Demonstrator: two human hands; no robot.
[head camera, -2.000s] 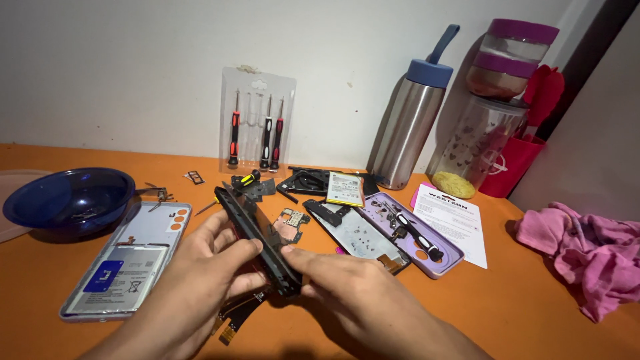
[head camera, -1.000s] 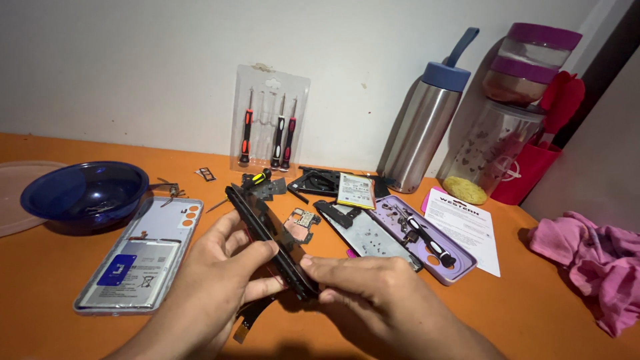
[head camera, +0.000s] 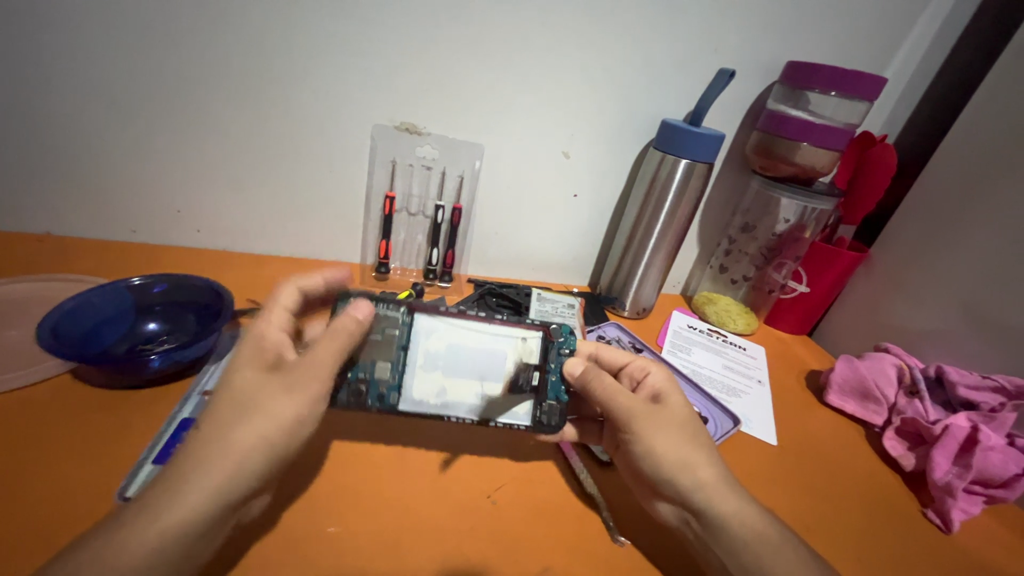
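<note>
An opened smartphone frame (head camera: 472, 368) is held sideways above the orange table, its inside facing me, with green circuit boards at both ends and a bright silvery middle bay. My right hand (head camera: 640, 400) grips its right end between thumb and fingers. At the left end, my left hand (head camera: 296, 360) is blurred, its thumb over the corner and its fingers raised behind; whether it grips firmly is unclear. Behind the frame lie dark phone parts (head camera: 500, 298) and a white-labelled phone battery (head camera: 556, 308). Beneath my right hand, metal tweezers (head camera: 592, 488) rest on the table.
A blue glass bowl (head camera: 136, 320) and a phone back part (head camera: 152, 456) are at left. Precision screwdrivers (head camera: 436, 240) stand in a plastic blister against the wall. Rightward are a steel bottle (head camera: 660, 224), a purple case (head camera: 720, 416), a printed card (head camera: 720, 368) and a pink cloth (head camera: 944, 432).
The dark phone frame, held edge-on earlier, has been turned so its inside faces me. My left hand has shifted to its left end and my right hand to its right end.
</note>
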